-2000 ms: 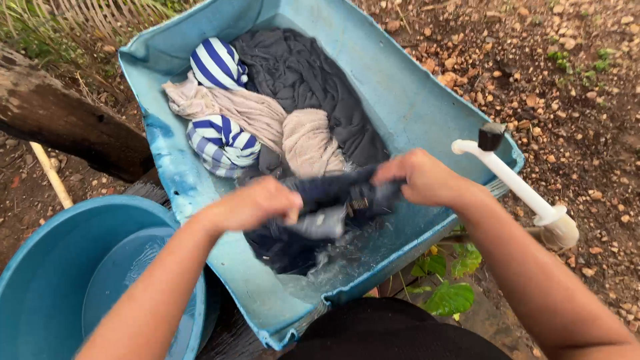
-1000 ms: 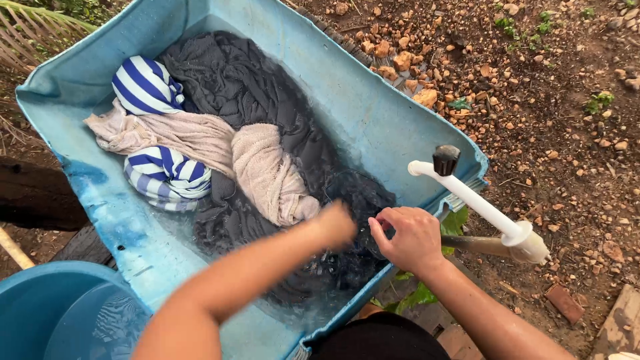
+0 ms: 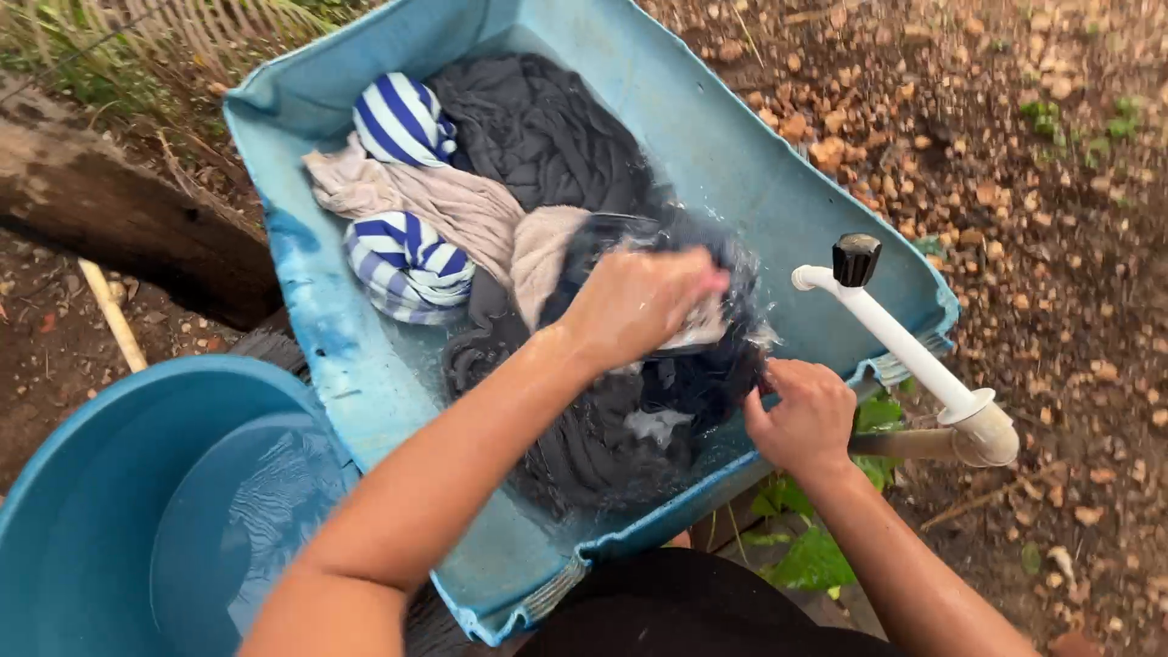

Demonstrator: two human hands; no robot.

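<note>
Wet clothes lie in water in a blue plastic basin [image 3: 739,155]. My left hand [image 3: 639,301], blurred by motion, is closed on a dark navy garment [image 3: 675,383] that splashes in the water. My right hand [image 3: 803,411] pinches the same garment's edge near the basin's near right side. Left of and beyond my hands lie a dark grey cloth [image 3: 547,128], a beige cloth [image 3: 456,205] and two blue-and-white striped bundles, one upper [image 3: 401,119] and one lower [image 3: 409,266]. Part of the beige cloth is hidden behind the navy garment.
A white pipe with a black-knobbed tap [image 3: 899,342] reaches over the basin's right end. A round blue tub [image 3: 82,438] holding water stands at lower left. A wooden post [image 3: 128,210] lies beyond it. Stony ground [image 3: 1031,228] and green leaves [image 3: 812,557] flank the basin.
A second ago both hands were close together low at the dark cloth; now my left hand is farther out over the basin and the navy garment is spread and splashing. The view has shifted.
</note>
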